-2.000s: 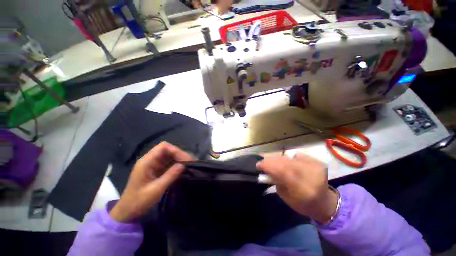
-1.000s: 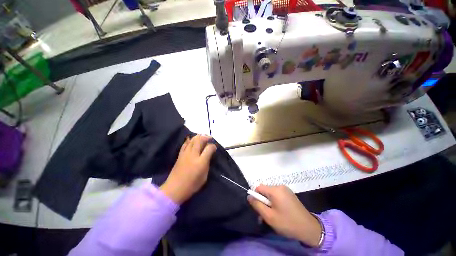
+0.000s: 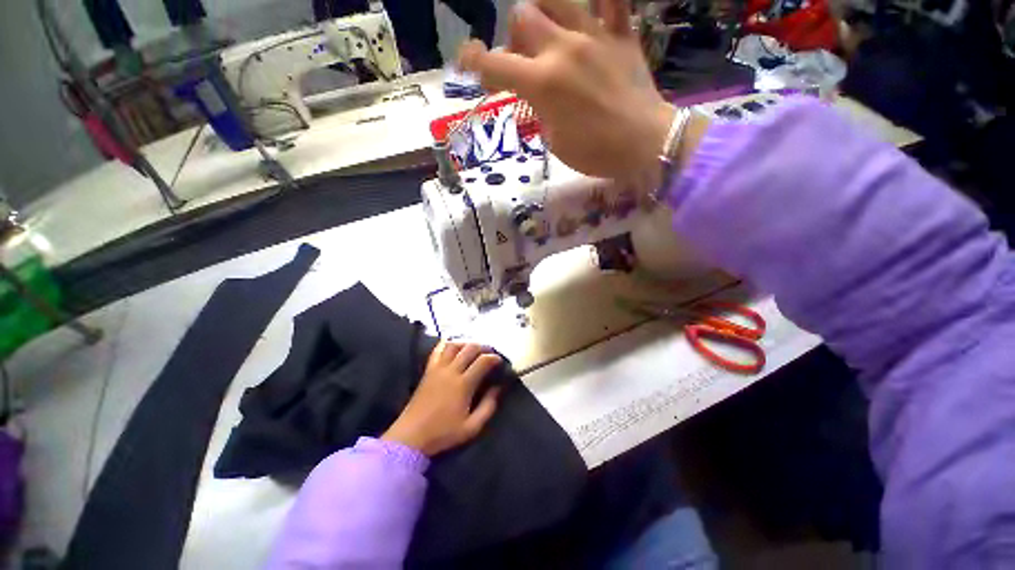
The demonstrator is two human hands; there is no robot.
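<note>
My left hand [image 3: 447,399] lies on a dark garment panel [image 3: 490,479], its fingers near the cloth's upper edge and its thumb apart. The panel is bunched at the left and hangs over the table's front edge. My right hand [image 3: 584,95] is raised in front of the sewing machine [image 3: 462,239], blurred and cut by the top edge. Its fingers look partly spread; whether it holds anything cannot be told. No white-handled tool shows. The needle area has no cloth under it.
Orange-handled scissors [image 3: 723,334] lie on the machine bed. A long curved dark strip [image 3: 167,412] lies at far left. A red basket [image 3: 490,120] stands behind the machine head. Another white machine [image 3: 306,61] and a dark-clothed person [image 3: 417,33] are at the back.
My right hand has risen from the cloth, where it held a thin white-handled tool, to the top of the view. My left hand stays on the cloth. The view has shifted.
</note>
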